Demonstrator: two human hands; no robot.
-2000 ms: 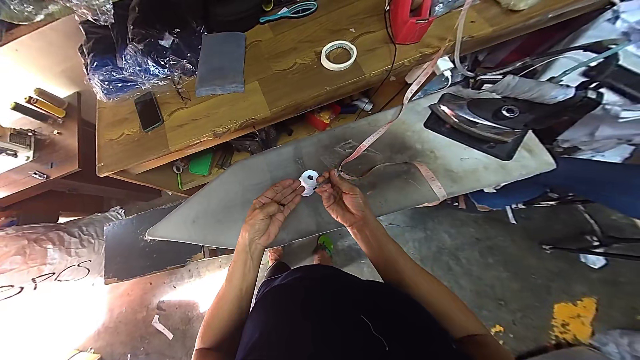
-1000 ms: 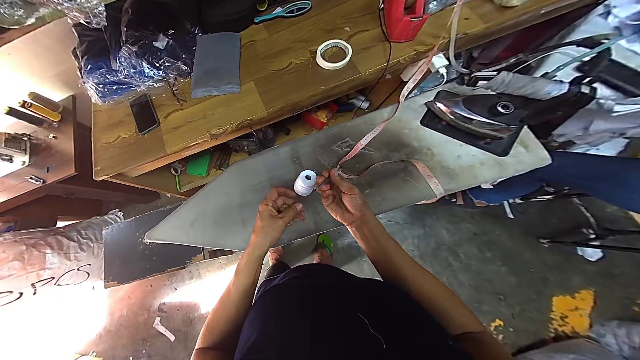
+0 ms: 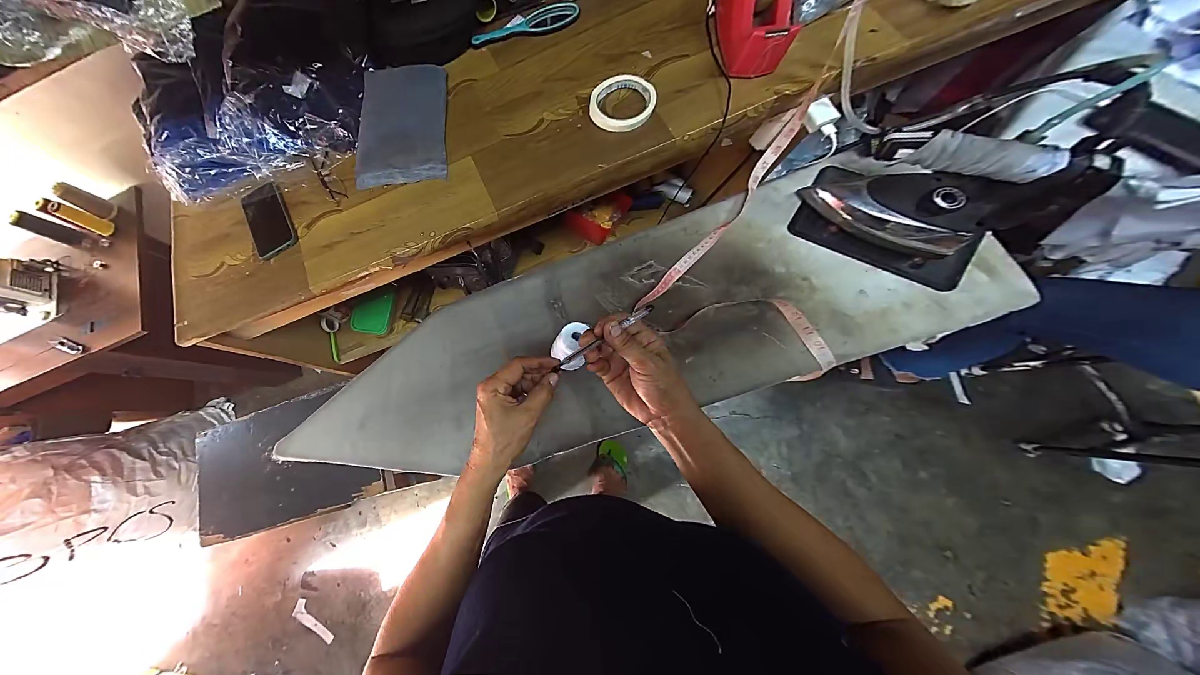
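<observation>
Over the middle of a grey ironing board (image 3: pixel 394 394), my left hand (image 3: pixel 514 398) pinches the lower left end of a thin dark, pen-like tool (image 3: pixel 583 352). The fingers of my right hand (image 3: pixel 642 367) close on its upper right part, whose tip looks clear or silvery. Just behind the tool a white thread spool (image 3: pixel 569 345) stands on the board, partly covered by my fingers. A pink measuring tape (image 3: pixel 694 251) runs down to the board beside my right hand, and its loop lies to the right.
A clothes iron (image 3: pixel 891 220) rests on a dark pad at the board's right. Beyond the board, a wooden table (image 3: pixel 511 141) bears a tape roll (image 3: pixel 622 103), a phone (image 3: pixel 268 220), a folded grey cloth (image 3: pixel 403 125) and plastic-wrapped goods (image 3: pixel 248 122). A lower shelf holds a green item (image 3: pixel 373 311).
My left hand was at the spool two seconds ago, then apart from it; now it grips the tool's end. The spool, tilted between my hands earlier, now sits behind the tool.
</observation>
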